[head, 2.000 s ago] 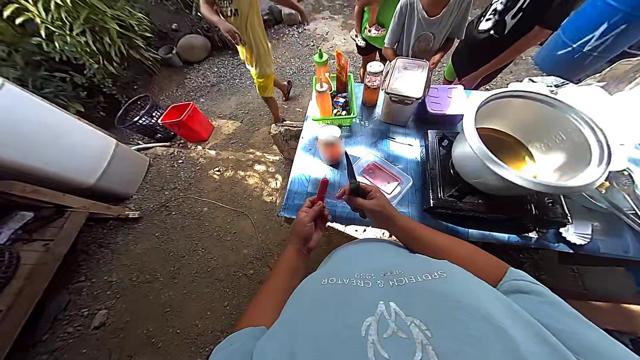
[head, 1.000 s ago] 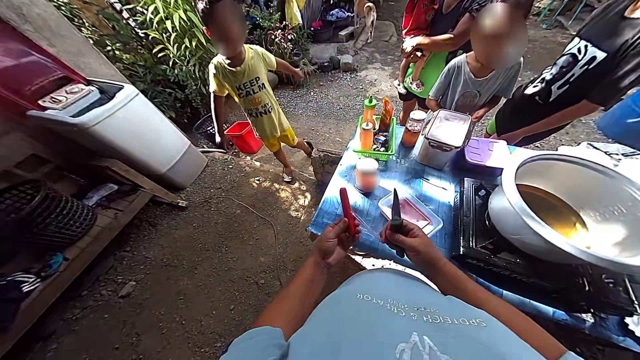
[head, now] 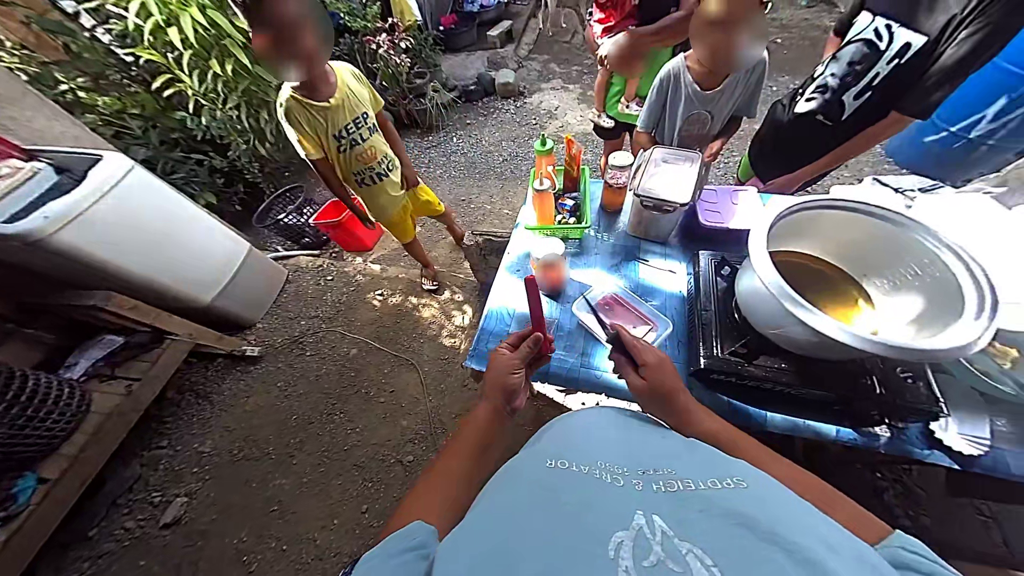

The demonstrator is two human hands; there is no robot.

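Note:
My left hand (head: 514,366) grips a red sausage-shaped item (head: 536,310), which points upward near the table's front left corner. A dark-handled knife (head: 612,334) is in my right hand (head: 650,370), its blade slanting up and left over a clear plastic container (head: 654,318) with pinkish contents. Just behind the red item stands a white-lidded jar (head: 549,268) with orange-red contents. The two hands are apart, above the table's near edge.
A large metal pot (head: 896,340) with oil sits on a black gas stove (head: 768,384) at right. Behind stand a green basket (head: 570,232) with sauce bottles, a lidded container (head: 656,216) and a purple box (head: 724,210). Several people stand around; one in yellow (head: 352,136) touches a red bin (head: 346,226).
The person in yellow has moved toward the red bin, with an arm now lowered to it. Both hands keep hold of the red item and the knife. The view has shifted.

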